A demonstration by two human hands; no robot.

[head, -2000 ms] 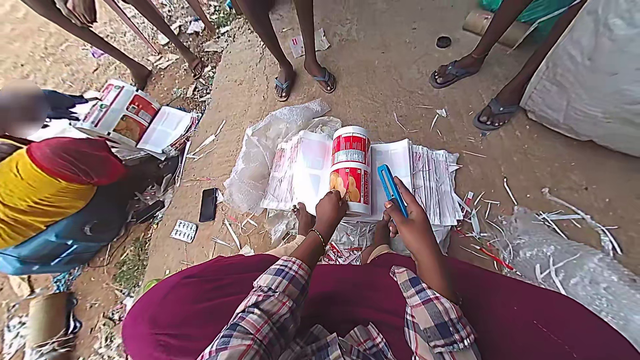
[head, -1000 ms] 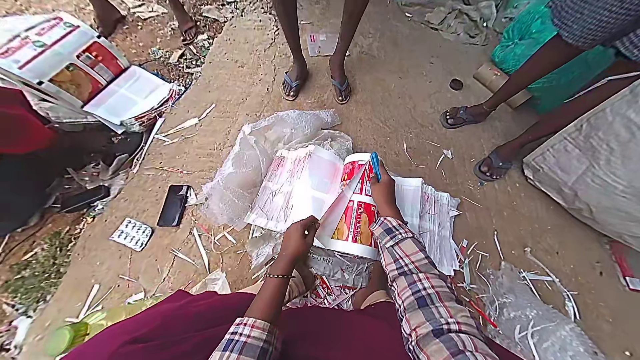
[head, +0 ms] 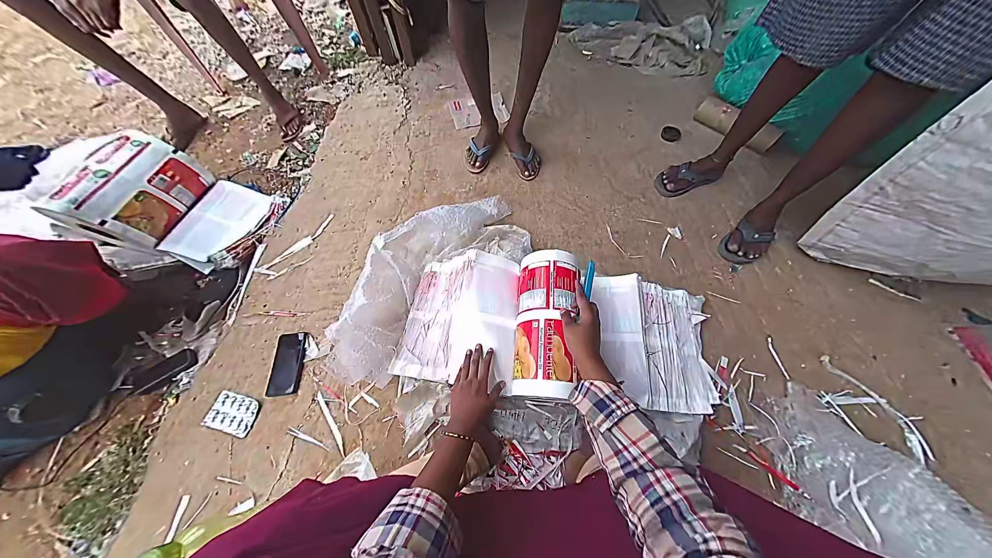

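Observation:
A thick stack of printed sheets lies spread on clear plastic wrap over the ground. Near its middle, one red and white printed sheet curves upward. My left hand rests flat on the white page left of that sheet, its fingers apart. Against the curved sheet's right edge is my right hand, which also holds a blue tool, perhaps a cutter; only the tool's upper part shows beyond the fingers.
A black phone and a blister pack lie to the left. Paper strips litter the ground. Several people stand ahead in sandals. Another printed stack lies at the left beside a seated person. A white sack stands at the right.
The page that my left hand was lifting a second ago now lies down on the left, with the hand flat on it. My right hand has stayed by the printed sheet with the blue tool.

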